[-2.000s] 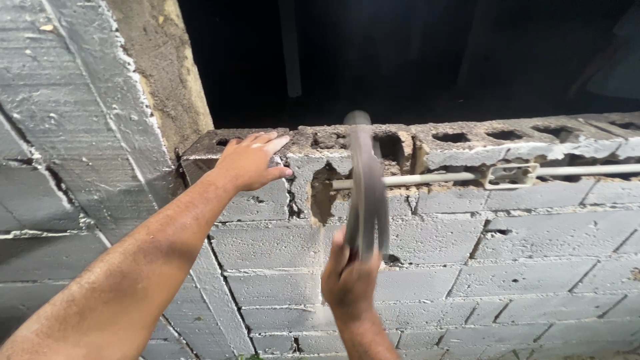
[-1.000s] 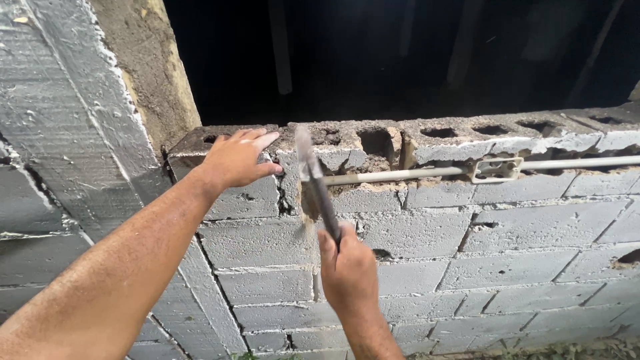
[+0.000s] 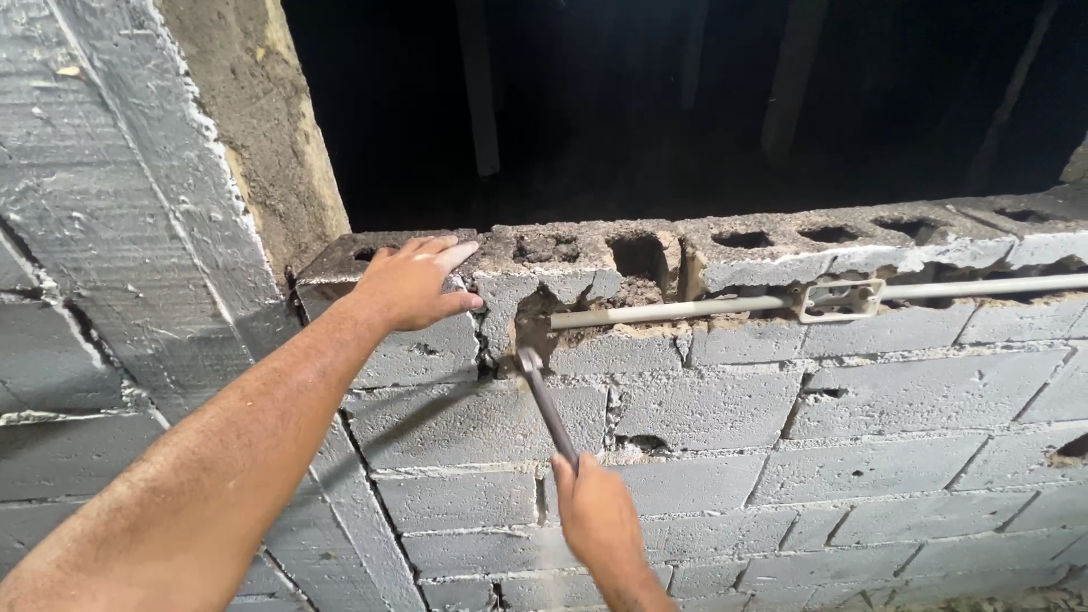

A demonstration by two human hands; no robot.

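My left hand (image 3: pixel 412 285) lies with fingers spread on the top corner block of a grey-painted concrete block wall (image 3: pixel 697 408), holding nothing. In my right hand (image 3: pixel 599 514) is the dark handle of a hammer (image 3: pixel 551 408). Its head meets the wall at the lower edge of a broken-out hole, just below the left end of a pale plastic conduit (image 3: pixel 671 312). The conduit runs rightward in a rough channel through a pale rectangular electrical box frame (image 3: pixel 840 301).
A rough concrete column edge (image 3: pixel 255 127) rises at the left beside grey-painted masonry. Hollow block cores (image 3: pixel 637 255) line the top of the wall. Behind the wall is a dark opening with faint upright posts (image 3: pixel 480 93). Some plants show at the lower right.
The hammer head has moved down from near the wall's top edge to the bottom of the hole, and my right hand is lower. My left hand stays on the corner block.
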